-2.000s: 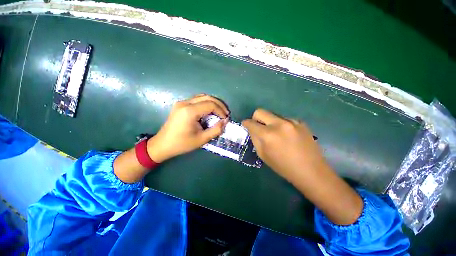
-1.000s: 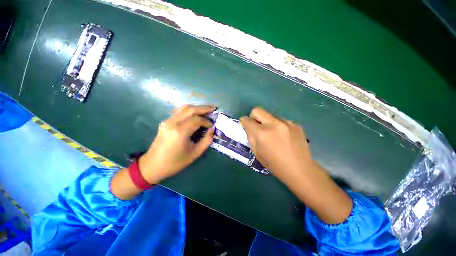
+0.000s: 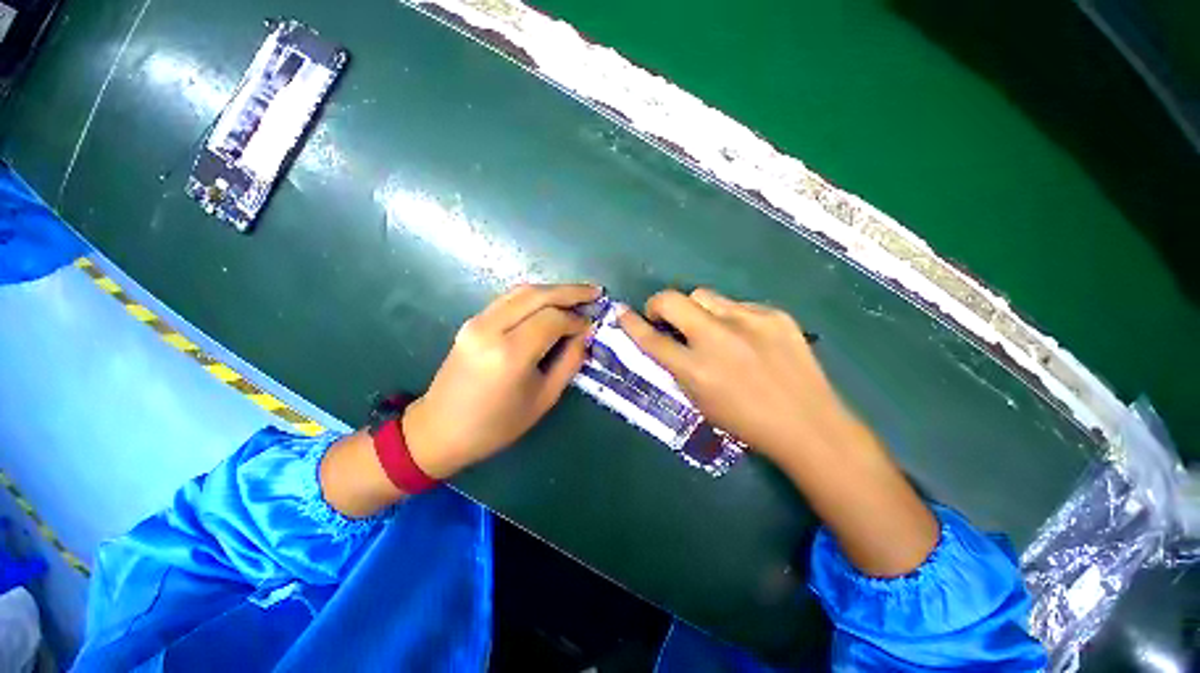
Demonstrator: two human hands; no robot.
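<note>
A phone unit (image 3: 645, 391) lies slanted on the dark green bench between my hands, its silvery centre and dark lower-right end showing. My left hand (image 3: 507, 375), with a red wrist strap (image 3: 399, 456), grips its upper-left end between thumb and fingers. My right hand (image 3: 737, 362) is over its upper edge, fingers curled, with the fingertips close to my left fingertips at that end. A small dark tip juts out behind my right hand, so it seems to hold a thin tool, mostly hidden. Any small part at the fingertips is too small to tell.
A second phone unit (image 3: 269, 122) lies on the bench at the upper left. A clear crinkled plastic bag (image 3: 1095, 559) lies at the right. A worn whitish edge strip (image 3: 790, 178) divides the bench from the brighter green belt (image 3: 842, 79). Blue cloth shows at the left edge.
The view has turned, so the second phone unit appears higher and further right. My right fingertips have moved to the upper-left end of the held unit, beside my left fingertips. More of its lower-right end shows.
</note>
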